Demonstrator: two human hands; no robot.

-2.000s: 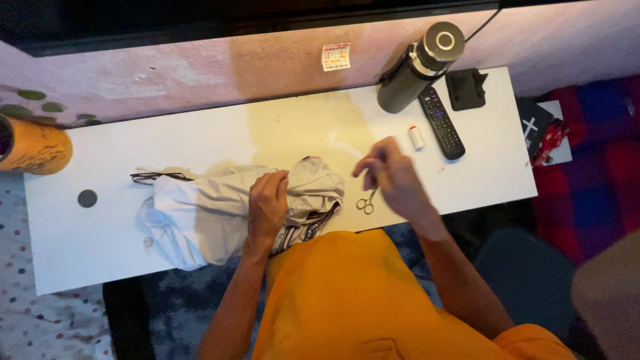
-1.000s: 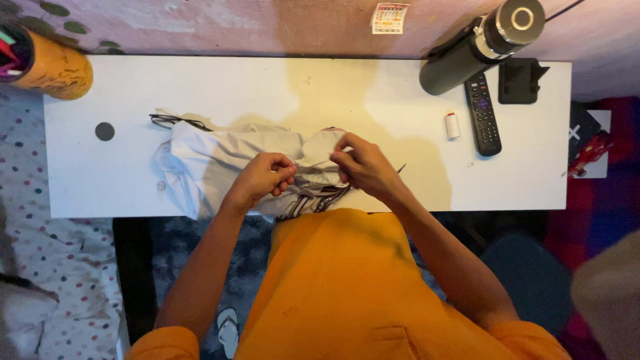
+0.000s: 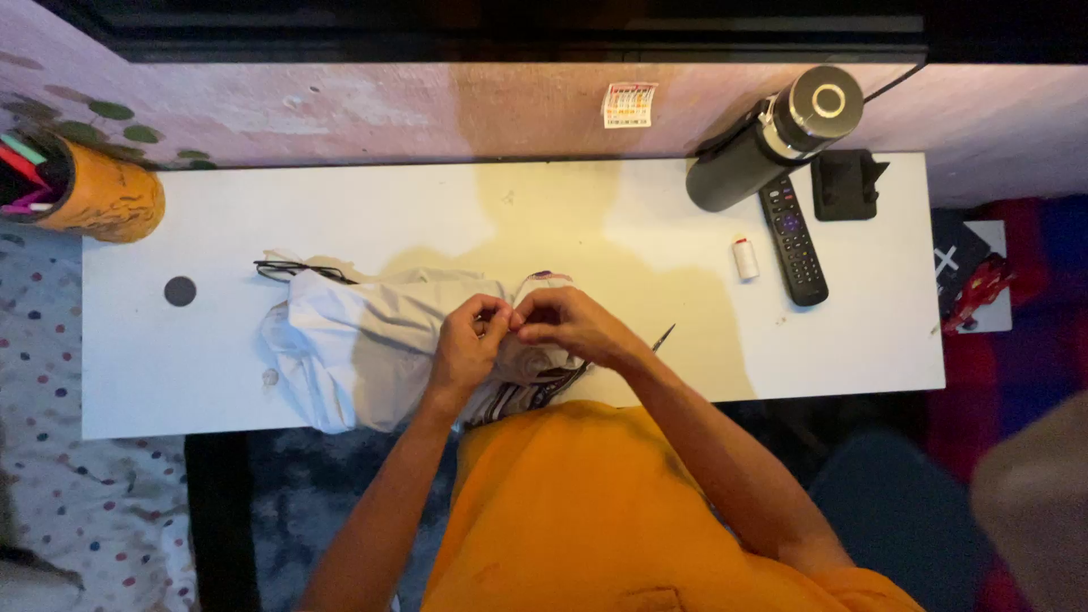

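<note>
A pale garment with a striped, patterned edge (image 3: 382, 331) lies bunched on the white table, close to my body. Above its right part my left hand (image 3: 474, 340) and my right hand (image 3: 565, 323) meet, fingertips pinched together. What lies between the fingertips is too small to make out, and whether they also grip the cloth is unclear. A pointed metal tip, part of the scissors (image 3: 664, 337), shows beside my right forearm, which hides the rest. A white spool of thread (image 3: 745, 259) stands or lies farther right.
Black-framed eyeglasses (image 3: 302, 270) touch the garment's far left edge. A dark disc (image 3: 179, 291) and an orange pen holder (image 3: 119, 191) are at the left of the table (image 3: 408, 212). At right are a black bottle (image 3: 739, 161), a remote control (image 3: 796, 246) and a black stand (image 3: 843, 185).
My right hand, over the scissors two seconds ago, has moved left to the garment and now meets my left hand. The two hands were apart a second ago. The view has shifted.
</note>
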